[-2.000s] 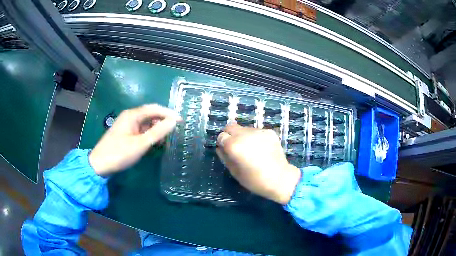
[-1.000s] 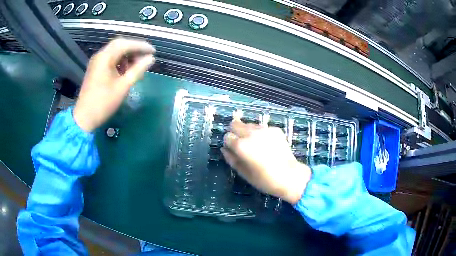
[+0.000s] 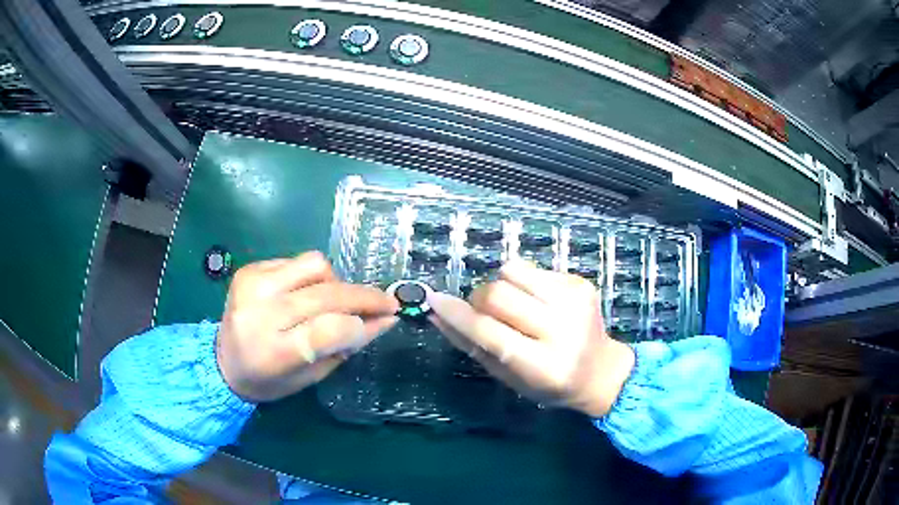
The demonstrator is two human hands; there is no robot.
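A round unit [image 3: 410, 296] with a pale ring, dark centre and green lower edge is held above the clear tray [image 3: 370, 402]. My left hand [image 3: 296, 325] pinches its left side between thumb and fingers. My right hand [image 3: 537, 335] pinches its right side. The tray has ribbed pockets; the middle and right columns hold dark parts, and the leftmost column looks glassy. My hands hide part of the tray's middle. Another small round part [image 3: 218, 261] lies on the green mat left of the tray.
A blue bin [image 3: 720, 314] with pale pieces stands right of the tray. Beyond the tray run aluminium rails [image 3: 473, 111] and a green belt [image 3: 552, 84] with several round units. An orange-brown strip [image 3: 729, 96] lies on the far belt. A metal post rises at upper left.
My left hand has come back from near the conveyor to the tray. My right hand has risen from the pockets, and both now hold a round unit. Belt units and orange-brown strip have shifted right.
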